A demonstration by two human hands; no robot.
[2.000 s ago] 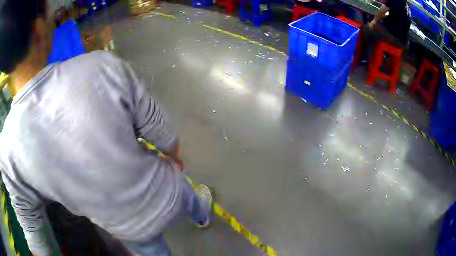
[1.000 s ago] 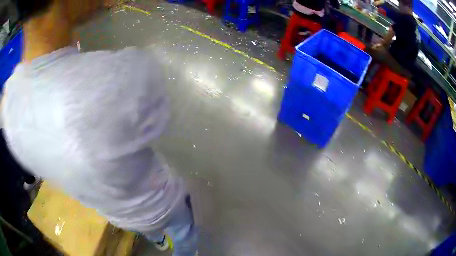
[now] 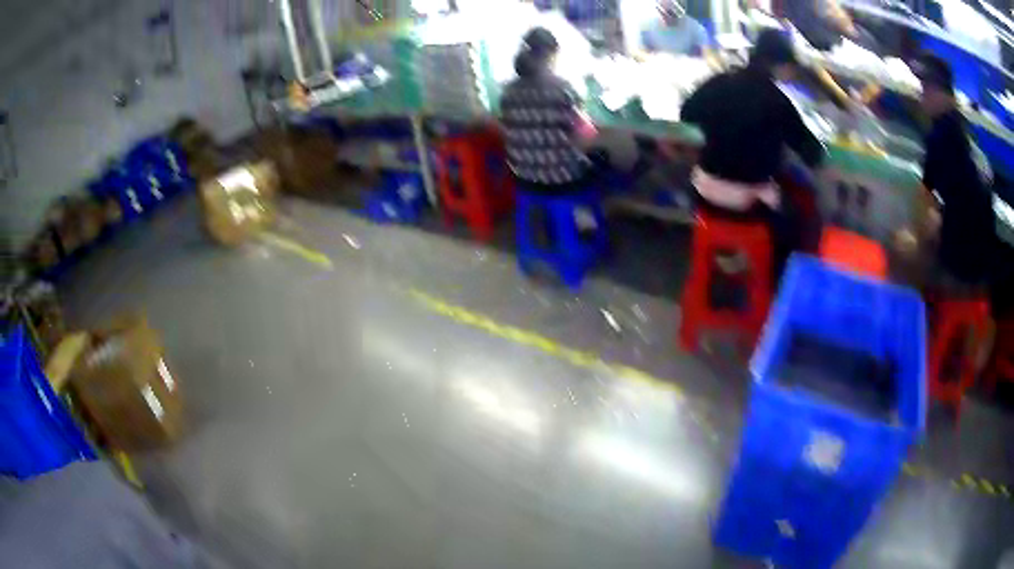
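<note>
Neither of my hands is in view. Nearest in front of me at the right stands a stack of blue plastic totes (image 3: 823,445), the top one open with a dark inside and a white label on its side. At the lower left edge is part of a person's grey-clad body (image 3: 95,522), cut off by the picture's rim. The picture is blurred.
Several people sit on red stools (image 3: 728,278) and a blue stool (image 3: 559,233) along a green bench (image 3: 878,165). Brown cartons (image 3: 128,383) and a blue tote (image 3: 33,411) stand at the left. Another carton (image 3: 237,202) is farther back. Yellow lines cross the grey floor (image 3: 367,433).
The view has swung up and left. The grey-clad person has shifted to the lower left edge. The tote stack appears nearer and lower right, and the bench with seated people now shows.
</note>
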